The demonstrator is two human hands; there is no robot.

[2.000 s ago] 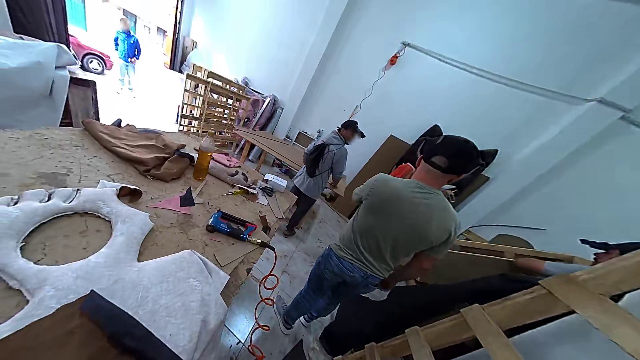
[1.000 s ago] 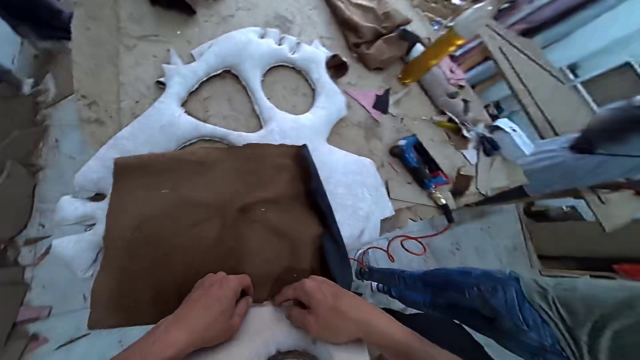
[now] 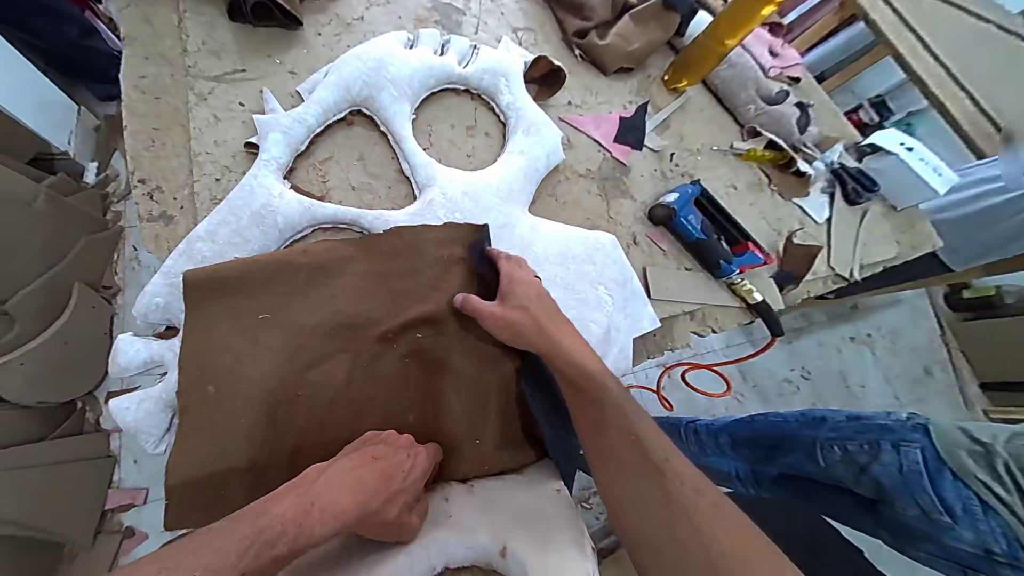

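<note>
A brown fabric or leather sheet [image 3: 344, 344], its right edge turned to show a dark side, lies over a white fleecy hide-like piece [image 3: 480, 192] with large cut-out holes. My right hand [image 3: 516, 300] grips the sheet's upper right edge between thumb and fingers. Near the sheet's lower edge, my left hand [image 3: 392, 484] is curled, its knuckles up; its fingertips are hidden, so whether it pinches the edge is unclear. Below it, a pale padded piece [image 3: 512, 520] with a curved opening shows at the bottom.
A blue pneumatic stapler [image 3: 708, 232] with an orange coiled hose [image 3: 704, 368] lies right of the white piece. Beyond are pink and black scraps [image 3: 612, 132], a yellow bottle [image 3: 716, 44] and a screwdriver [image 3: 760, 154]. A person in jeans [image 3: 808, 456] stands close at right. Cardboard-like pieces [image 3: 56, 344] stand at left.
The view has swung down to the work surface. My right hand has moved from the sheet's lower edge up to its upper right edge, while my left hand remains near the lower edge.
</note>
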